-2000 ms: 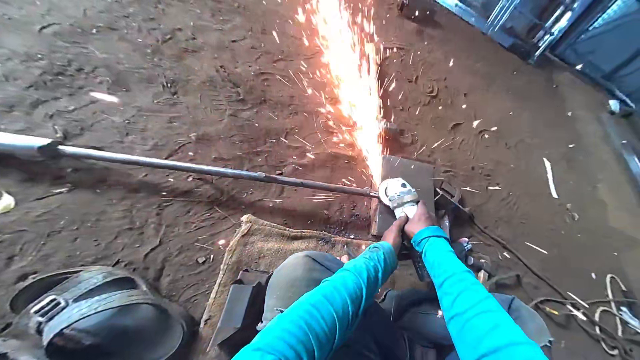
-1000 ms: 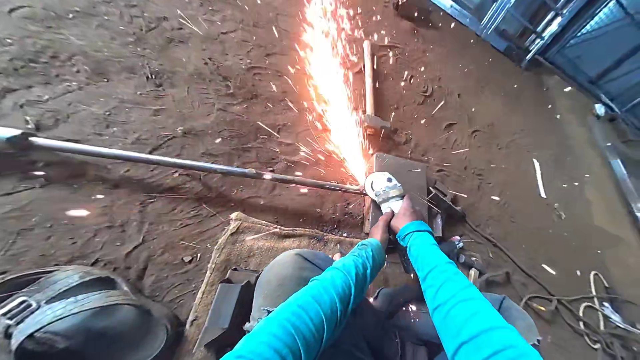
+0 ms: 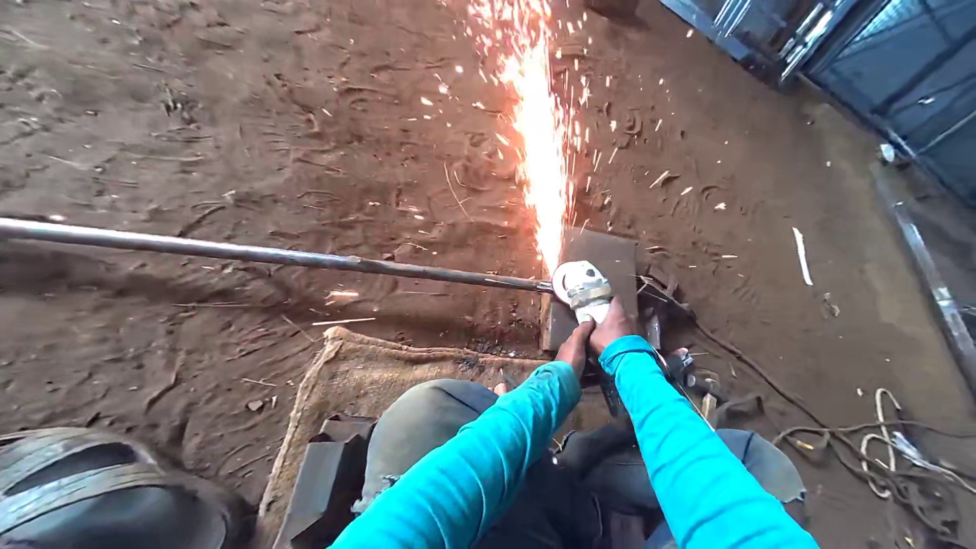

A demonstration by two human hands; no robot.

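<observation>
Both my hands hold an angle grinder (image 3: 585,286) over a metal block (image 3: 601,245). My left hand (image 3: 576,348) grips its body from the left, and my right hand (image 3: 614,326) closes round it just behind the head. The disc side meets the right end of a long metal rod (image 3: 343,263), which reaches in from the left edge. A bright stream of sparks (image 3: 540,145) shoots up from that contact. The exact spot where disc and rod touch is lost in the glare.
Burlap sacking (image 3: 358,366) lies under my legs, with a dark metal channel piece (image 3: 324,473) on it. A black strapped object (image 3: 114,496) rests at lower left. Cable and rope (image 3: 881,446) tangle at right. Blue metal panels (image 3: 900,69) stand at upper right on the dirt floor.
The grinder stays at the rod's end in all frames, with sparks still streaming. A long-handled tool visible above the block one second ago no longer shows behind the sparks.
</observation>
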